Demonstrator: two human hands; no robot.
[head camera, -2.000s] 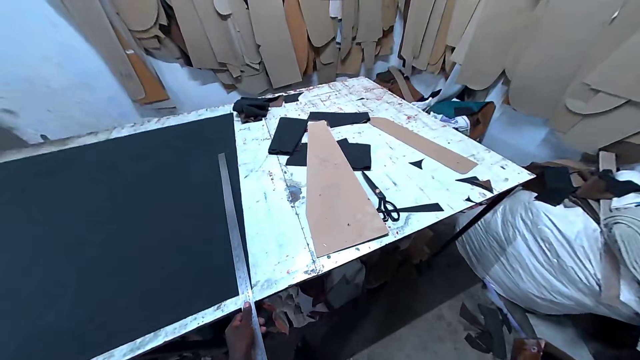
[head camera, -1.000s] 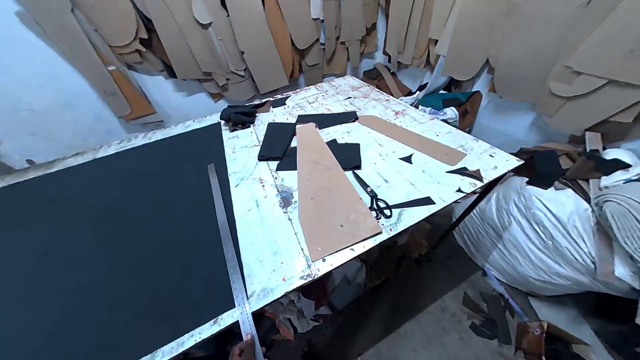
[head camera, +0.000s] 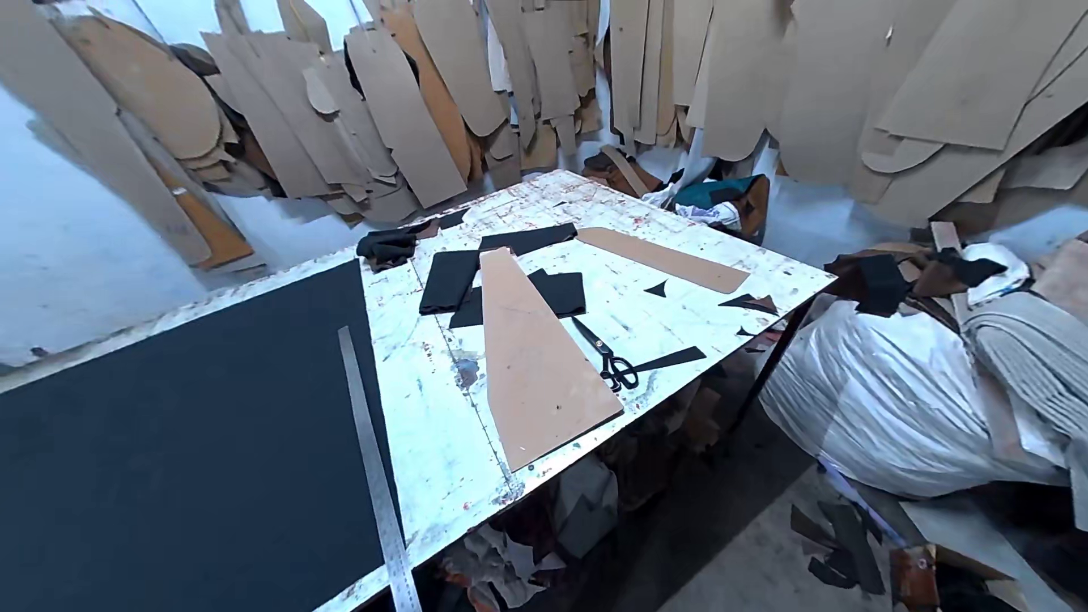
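Neither of my hands shows in the head view. A long metal ruler lies along the right edge of a large dark sheet of material, its near end sticking out past the table's front edge. A tapered tan cardboard template lies on the white table, partly over folded dark pieces. Black-handled scissors rest just right of the template, touching or close to a thin dark strip. A longer tan template lies farther back.
Cardboard templates hang along the wall. Dark scraps lie at the table's back edge. A large white sack stands on the right, and offcuts lie on the floor. More scraps are under the table.
The hand that was at the ruler's near end in both earlier frames is out of view. The ruler still lies on the dark sheet.
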